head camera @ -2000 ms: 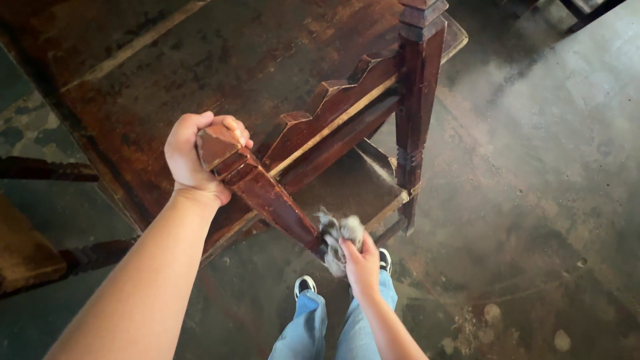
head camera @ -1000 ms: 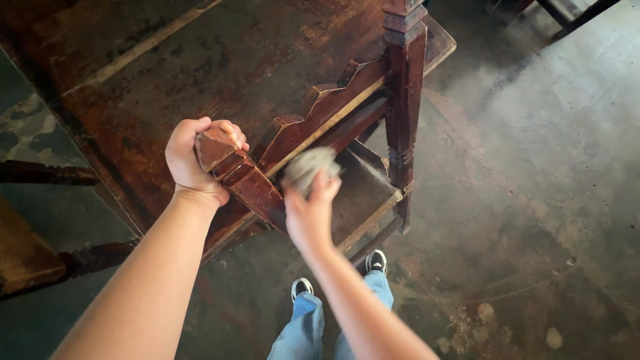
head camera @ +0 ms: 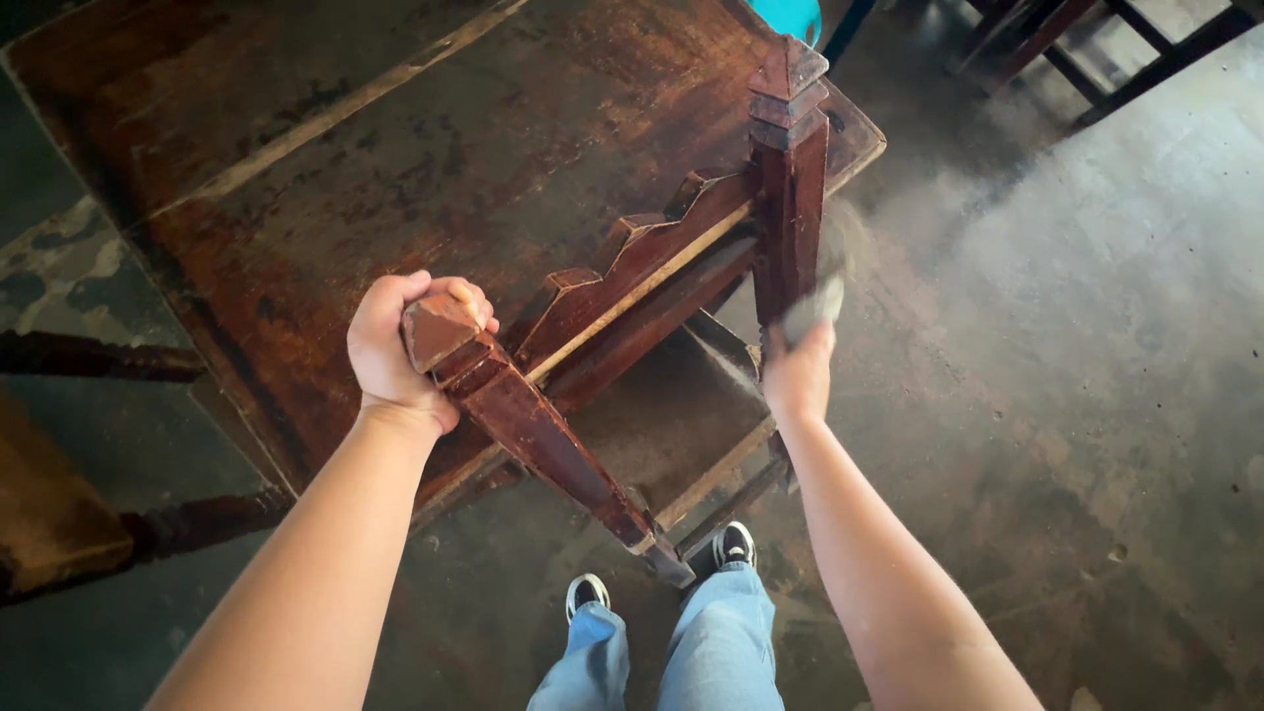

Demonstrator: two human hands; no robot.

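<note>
A dark reddish-brown wooden chair stands before me, its carved backrest rail (head camera: 642, 247) running between two posts. My left hand (head camera: 400, 346) grips the top of the near backrest post (head camera: 533, 425), just below its pointed finial. At the far backrest post (head camera: 788, 217), my right hand (head camera: 802, 370) holds a grey-white wad of fibre (head camera: 815, 306) against or close to the post's right side; the wad is blurred. Below the rail, part of the chair seat (head camera: 662, 425) shows.
Behind the chair is a worn wooden tabletop (head camera: 395, 168). Other wooden furniture (head camera: 59, 504) stands at the left, with dark wooden legs (head camera: 1145, 59) at the upper right. A turquoise object (head camera: 790, 15) shows at the top. My feet are on the concrete floor (head camera: 1086, 395).
My right hand with the fibre wad has moved from the near post's lower part, past the rail area, to the far post. My left hand has kept its hold on the near post.
</note>
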